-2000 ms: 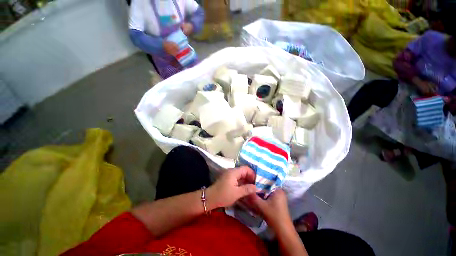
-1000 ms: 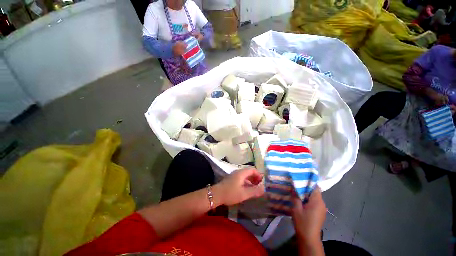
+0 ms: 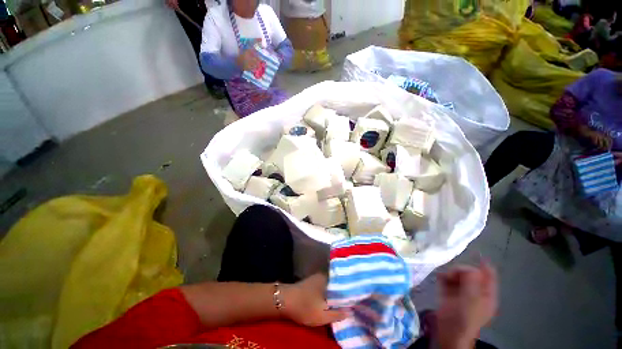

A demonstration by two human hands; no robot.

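Observation:
A turned cover [image 3: 368,279], light blue and white striped with a red band, is low in the head view, over my lap at the near rim of the central woven sack [image 3: 470,221]. Its lower part is crumpled. My left hand [image 3: 310,300] holds its left side, the fingers partly hidden by the fabric. My right hand [image 3: 466,300] is to the right, blurred, apart from the cover and empty; its fingers look partly curled. Cream unturned covers [image 3: 303,167] fill the central sack, some showing dark round openings.
A neighbour's sack [image 3: 477,88] with striped pieces stands beyond. A person [image 3: 252,41] at the back and another person [image 3: 593,129] at right hold striped covers. Yellow sacks lie at left [image 3: 95,252] and back right [image 3: 532,68].
The striped cover has moved down and left, nearer my lap. My right hand, on the cover before, has let go and moved right. My left hand now holds the cover.

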